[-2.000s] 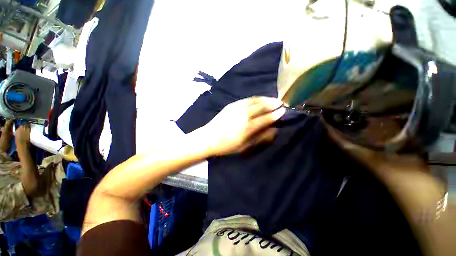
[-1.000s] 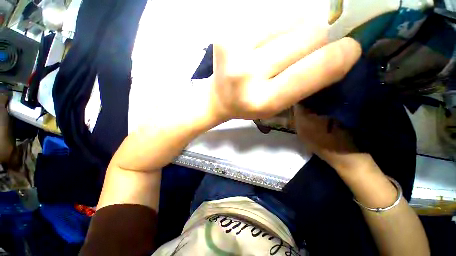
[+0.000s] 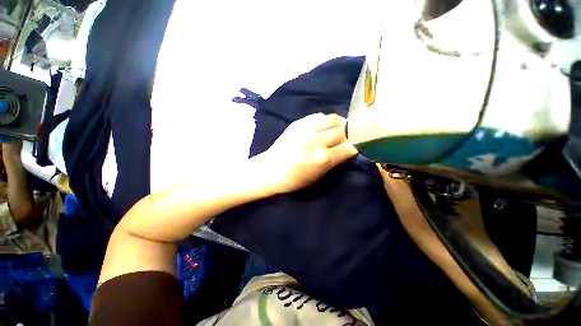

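Observation:
A dark navy garment panel (image 3: 306, 235) lies under the sewing machine head (image 3: 439, 83) and hangs over the table's front edge towards my lap. A zipper's forked tape end (image 3: 249, 98) sticks out at the panel's left side on the white tabletop. My left hand (image 3: 315, 153) presses on the panel just left of the machine head, its fingertips at the cloth by the needle area. My right forearm (image 3: 423, 226) reaches up behind the machine's parts; the right hand itself is hidden by the head. The needle and presser foot are hidden.
Long dark stacked panels (image 3: 130, 95) drape over the white table's (image 3: 197, 108) left edge. A blue crate (image 3: 191, 270) with a red item is below the table edge. At far left are a grey machine motor (image 3: 22, 105) and another person's arm (image 3: 18, 184).
One second ago both hands were over the cloth in front of the head, the left spread out. Now the panel lies flat with the zipper end showing, and the right hand is behind the head.

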